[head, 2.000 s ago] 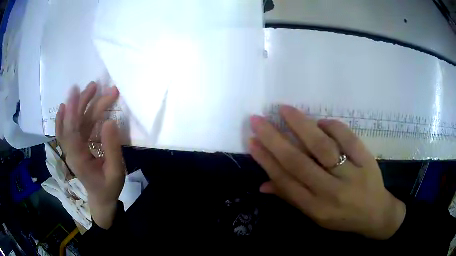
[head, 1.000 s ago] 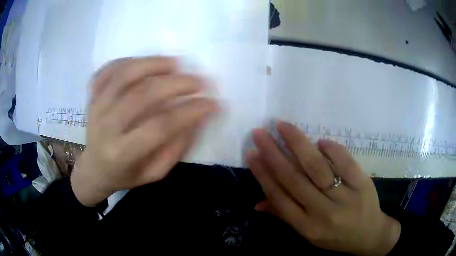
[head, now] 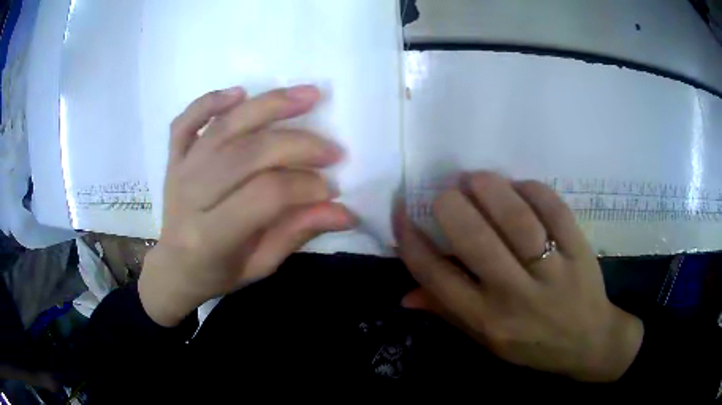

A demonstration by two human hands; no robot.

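Note:
A white fabric piece (head: 261, 47), overexposed, lies on the white table at centre-left; its straight right edge runs down to the table's front edge. My left hand (head: 253, 174) rests on the fabric with fingers spread, palm down, slightly blurred. My right hand (head: 514, 261), with a ring, is at the fabric's lower right corner. Its fingers are bent and the index fingertip and thumb are at the fabric edge; whether they pinch it is hard to tell.
The white table (head: 546, 119) has a printed ruler scale (head: 617, 198) along its front. A dark gap separates it from the grey machine bed (head: 538, 24) at the top right. White cloth (head: 95, 277) and clutter lie below the table at left.
My left hand has come from beside the fabric's left edge onto the fabric. My right hand's fingers have bent more at the corner. The fabric's slanted, creased lower left edge no longer shows.

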